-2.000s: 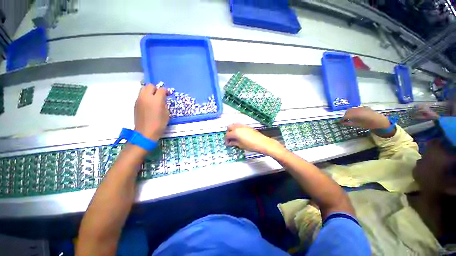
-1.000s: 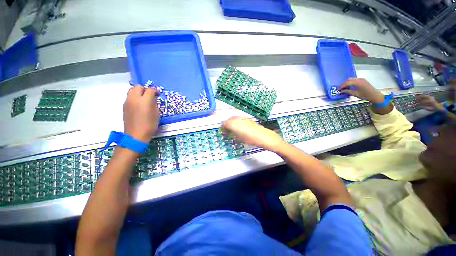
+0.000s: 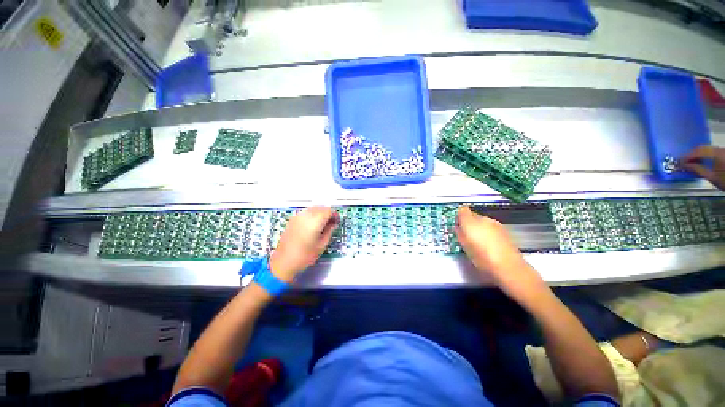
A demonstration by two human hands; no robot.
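Note:
Green PCB panels [image 3: 389, 230] lie end to end in the silver conveyor rails in front of me. My left hand [image 3: 304, 242], with a blue wrist strap [image 3: 270, 280], is over the panels left of centre, fingertips bunched. My right hand [image 3: 486, 242] is at the right end of the middle panel, fingertips low on it. Whether either hand pinches a small part cannot be seen. A blue component tray [image 3: 380, 103] stands behind the rails, with a heap of tiny white-silver components [image 3: 374, 159] at its near end.
A stack of PCB panels [image 3: 494, 155] lies right of the tray, another stack [image 3: 119, 157] at far left. A single panel [image 3: 233, 148] and small board piece [image 3: 185, 141] lie between. A co-worker's hand [image 3: 706, 165] is at a blue tray [image 3: 674, 115] on the right.
My left hand has left the component heap and come down over the panels. My right hand stays at the panels' right end. The view has swung left, showing the far-left stack.

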